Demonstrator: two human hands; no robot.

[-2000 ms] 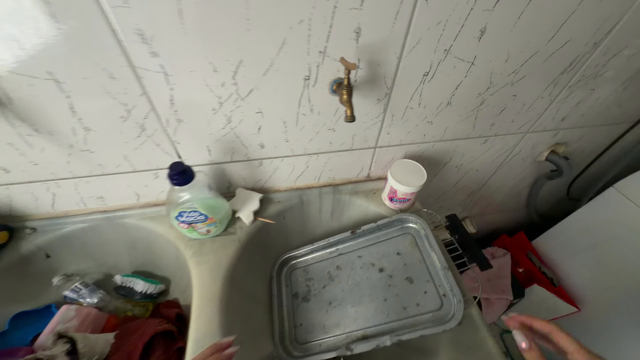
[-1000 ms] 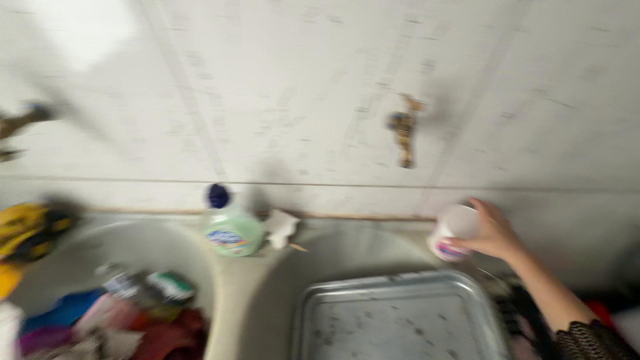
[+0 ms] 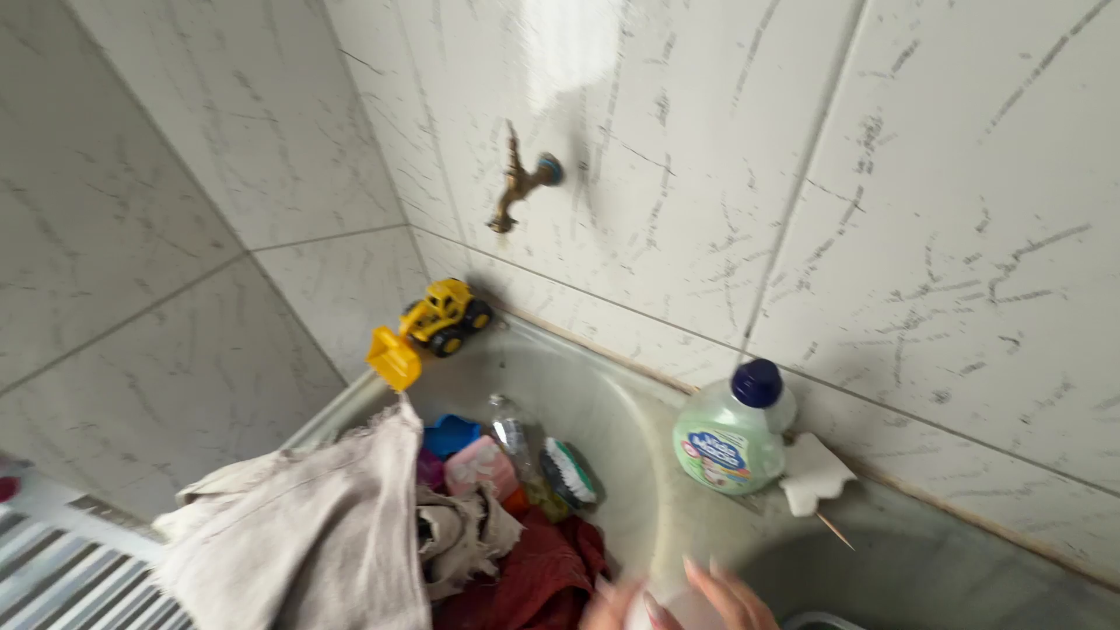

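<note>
At the bottom edge my left hand (image 3: 617, 605) and my right hand (image 3: 733, 598) are close together, fingers around a pale, rounded white tub (image 3: 687, 610), mostly cut off and blurred. Above them, a clear bottle of green liquid (image 3: 731, 437) with a dark blue cap stands on the ledge between the basins. A torn white piece (image 3: 814, 472) with a thin stick lies beside it. Left of my hands, the left basin holds dark red cloth (image 3: 538, 569), a scrub brush (image 3: 569, 472), a clear plastic bottle (image 3: 510, 429) and a pink item (image 3: 481, 468).
A yellow toy loader (image 3: 442, 319) sits on the basin's back corner. Grey-beige cloth (image 3: 324, 516) drapes over the left rim, beside a ribbed white surface (image 3: 79, 569). A brass tap (image 3: 516, 184) juts from the tiled wall. The right basin (image 3: 945, 569) shows at lower right.
My right hand, which was grasping the white tub at the back right ledge, is now at the bottom centre beside my left hand, with a pale tub between them. The view has swung left.
</note>
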